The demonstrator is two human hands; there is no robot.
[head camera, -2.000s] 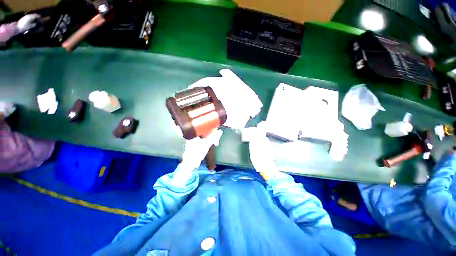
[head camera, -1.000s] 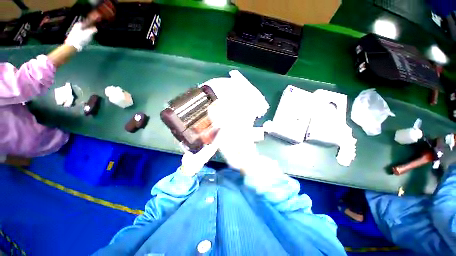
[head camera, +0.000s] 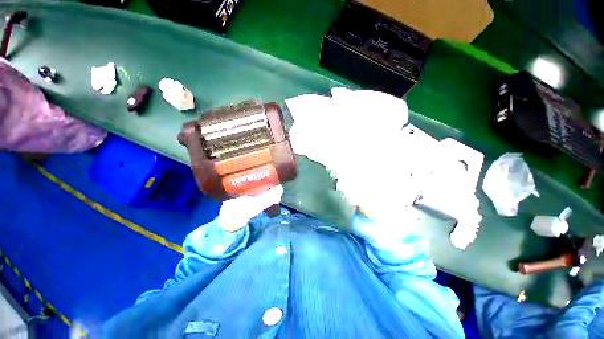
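Observation:
My left hand [head camera: 250, 206], in a white glove, holds the handheld appliance [head camera: 242, 149] from below. Its dark brown head faces up and shows silver-grey ribbed strips and an orange-red label with pale lettering. The handle is mostly hidden. My right hand [head camera: 371, 182], also white-gloved, is overexposed and merges with the white cloth [head camera: 318, 126] and the white packs [head camera: 458, 159]. Its fingers cannot be made out, nor whether it grips the cloth. It is apart from the appliance.
A black box [head camera: 374, 49] stands behind. Another black box [head camera: 550, 116] is back right. A clear bag [head camera: 508, 184] and a copper-brown handle [head camera: 546, 263] lie right. A dark brown piece [head camera: 139, 98] and white wads [head camera: 104, 78] lie left. A neighbour's pink sleeve [head camera: 46, 119] is at left.
My right hand has moved right, off the appliance. The appliance's ribbed strips and label are now uncovered and look larger. The view has turned, and the neighbour's gloved hand at left is out of view.

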